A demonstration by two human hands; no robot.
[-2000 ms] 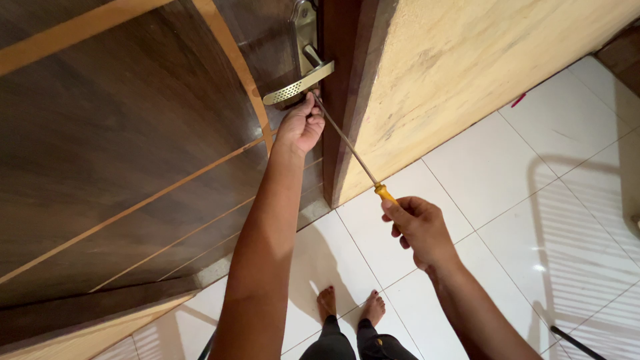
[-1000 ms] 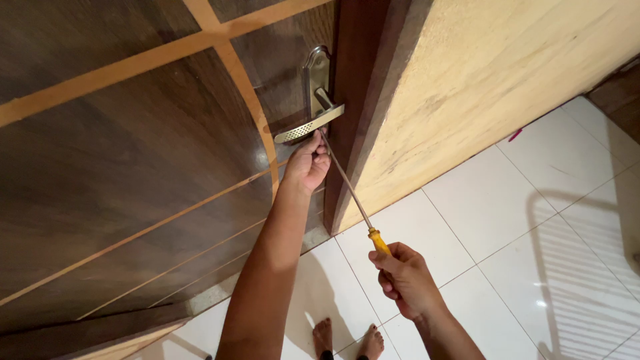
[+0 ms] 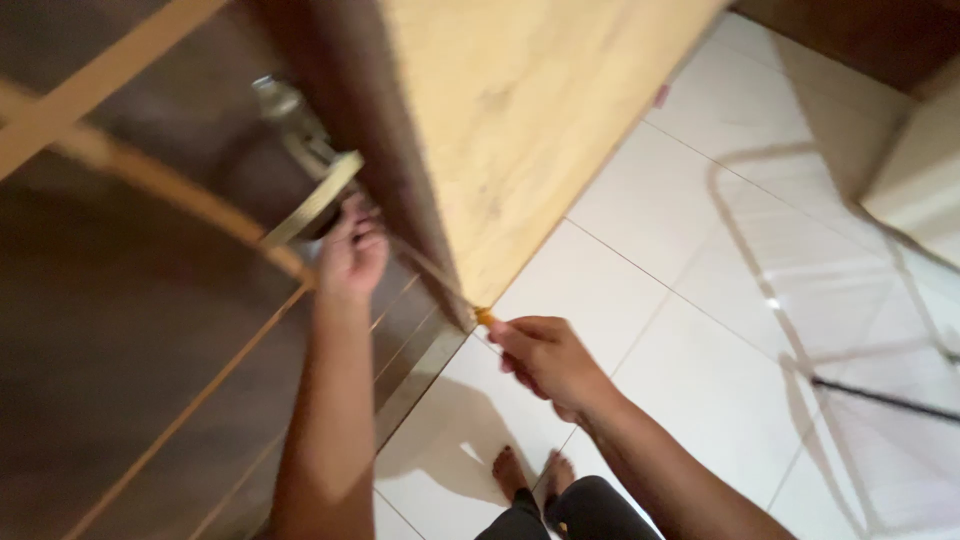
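My right hand (image 3: 544, 360) is closed on the yellow handle of a long screwdriver (image 3: 485, 316), whose thin shaft runs up and left toward the door's lock plate. Just under the metal lever handle (image 3: 319, 199) is my left hand (image 3: 356, 251), its fingertips bunched near the far end of the shaft. The metal lock plate (image 3: 289, 112) is fixed to the dark wooden door (image 3: 150, 330). Blur and the fingers hide the screwdriver's tip, and whether the left fingers grip the shaft cannot be told.
A dark door frame (image 3: 367, 120) meets a yellowish wall (image 3: 510, 127). White floor tiles (image 3: 600, 277) lie below, with my bare feet near the door. A small red thing (image 3: 661, 96) lies by the wall. At the right are a black bar (image 3: 885, 400) and a pale object (image 3: 922, 165).
The view has turned and blurred, with more floor in sight at the right. Both hands keep about the same places at the door handle and the screwdriver.
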